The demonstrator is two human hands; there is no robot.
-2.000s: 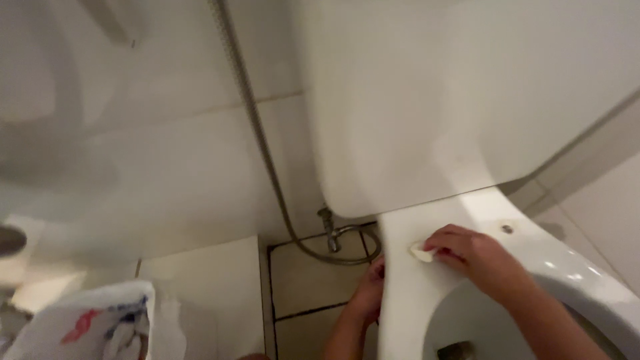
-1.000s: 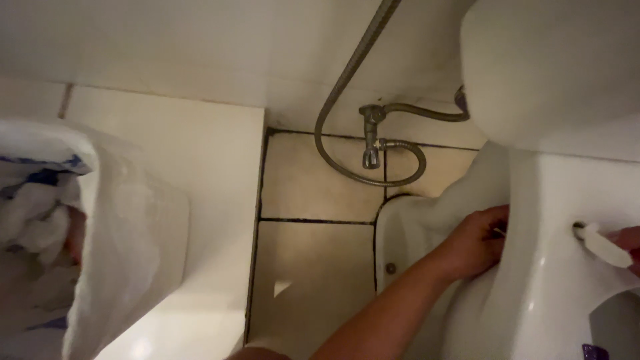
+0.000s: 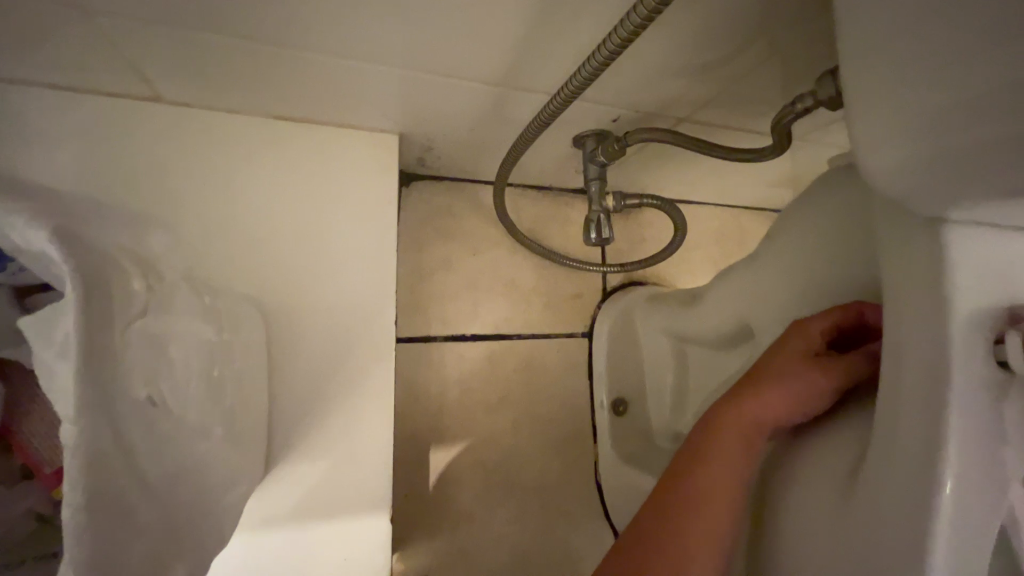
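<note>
The white ceramic toilet bowl (image 3: pixel 912 384) runs down the right side, with the tank (image 3: pixel 928 104) above it. My left hand (image 3: pixel 816 368) reaches under the overhanging rim from the left, fingers curled; the rim hides the fingertips and anything they hold. At the right edge, a mounting hole (image 3: pixel 1000 350) shows in the rim, with a pale piece partly in it. My right hand is barely in view there, if at all; a blurred, darker patch lies above the hole.
A metal angle valve (image 3: pixel 596 188) on the wall feeds a looped flexible shower hose (image 3: pixel 506 196) and a braided hose (image 3: pixel 704 144) to the tank. A lined waste bin (image 3: pixel 168 384) stands at left beside a raised pale ledge (image 3: pixel 336 280). Floor tiles (image 3: pixel 488 400) lie between.
The view has swung down and left, toward the floor. My left hand stays beneath the rim; my right hand, seen earlier with a white piece at the rim, has mostly or wholly left view.
</note>
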